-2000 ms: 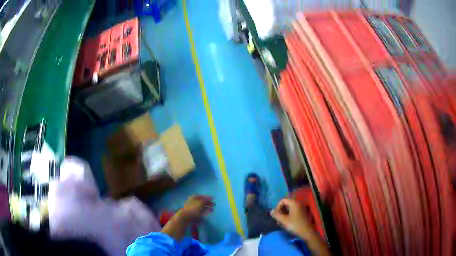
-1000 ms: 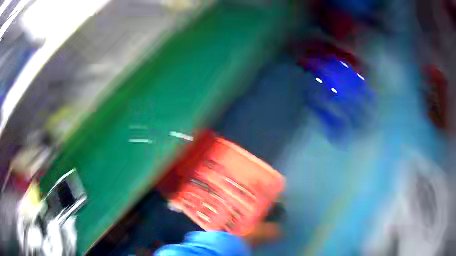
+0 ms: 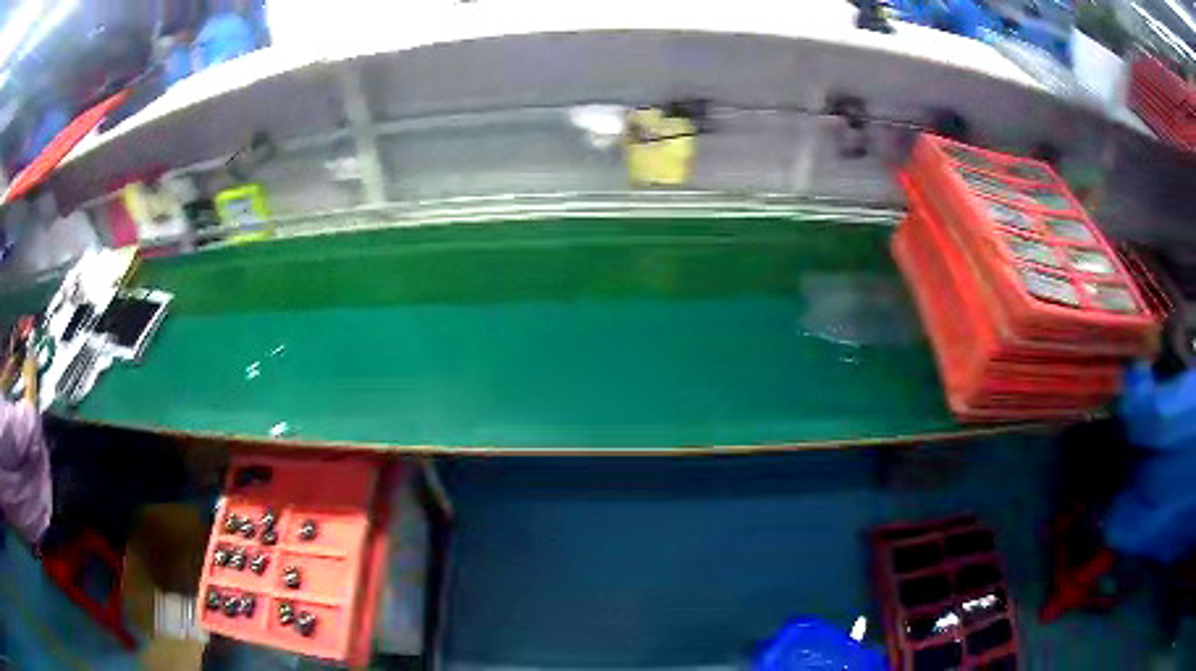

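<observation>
Neither of my hands is in the picture. Nearest in front of me is a long green-topped bench (image 3: 525, 354). A red divided crate (image 3: 344, 564) stands at the lower left below the bench edge, with several small dark round parts in its compartments. A stack of red crates (image 3: 977, 315) stands on the right end of the bench, the top one holding pale contents in its compartments.
Another red crate (image 3: 947, 596) with dark compartments is low at the right, beside a blue plastic object (image 3: 820, 648). People in blue (image 3: 1161, 459) and pink (image 3: 22, 465) are at the edges. A cardboard carton (image 3: 160, 577) is lower left.
The view has swung from the floor aisle and the left bench to face the bench squarely. The sleeve and blurred hand near the red crate have left the picture.
</observation>
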